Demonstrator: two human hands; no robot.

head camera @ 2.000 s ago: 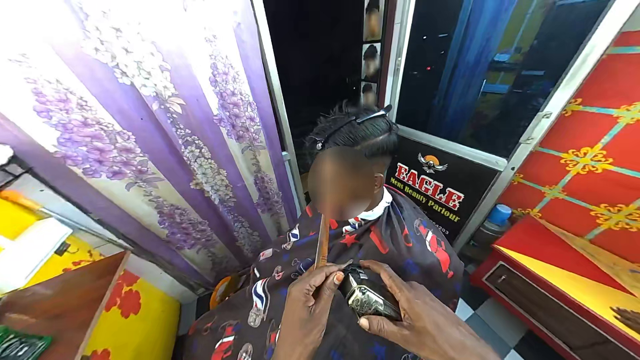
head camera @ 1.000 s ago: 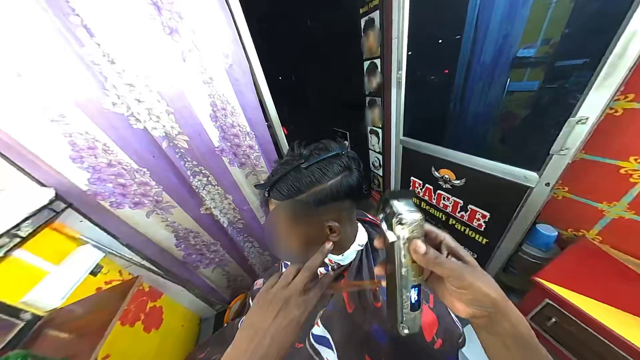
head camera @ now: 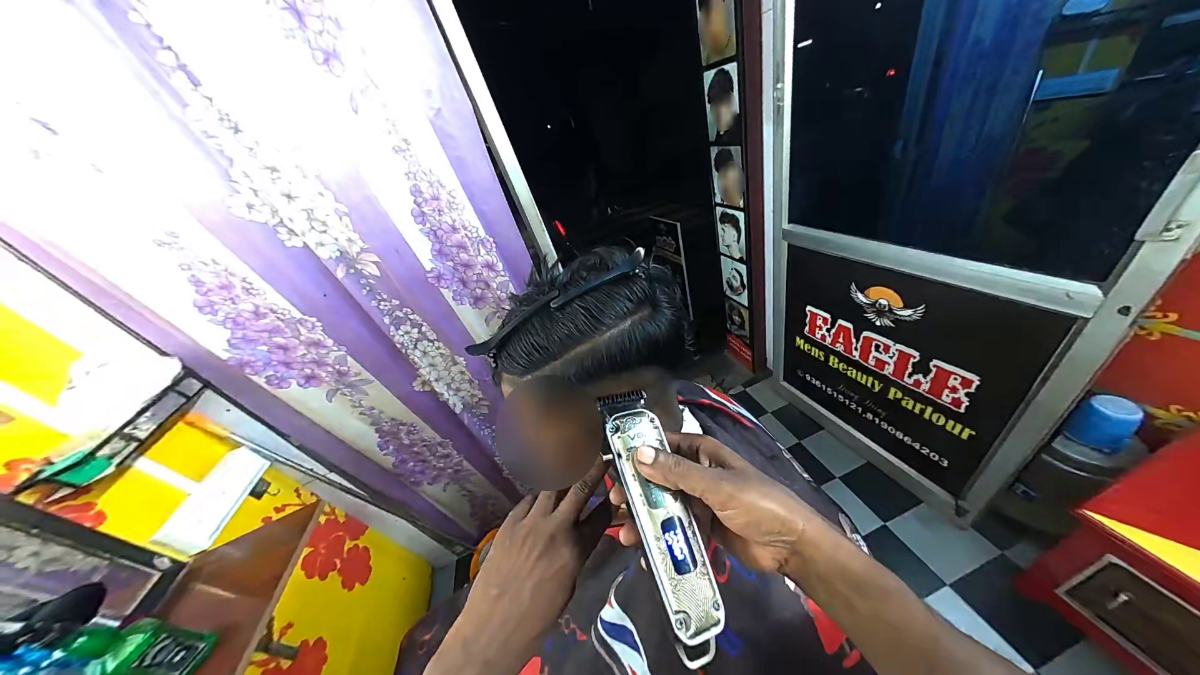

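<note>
A seated person with dark hair, parted by sectioning clips, wears a patterned barber cape. My right hand grips an ornate metal hair clipper with a small lit display. Its black comb end meets the side of the head, near the ear area, below the longer hair. My left hand rests by the person's jaw and neck, its fingertips partly hidden behind the clipper. Whether it holds anything cannot be seen.
A floral curtain hangs at left, above a yellow and brown cabinet with packets beside it. At right are a framed glass door, a blue-lidded container, a red drawer unit and checkered floor.
The clipper, held low over the cape two seconds ago and upright beside the head one second ago, now has its comb end at the side of the head. The comb seen earlier is no longer visible.
</note>
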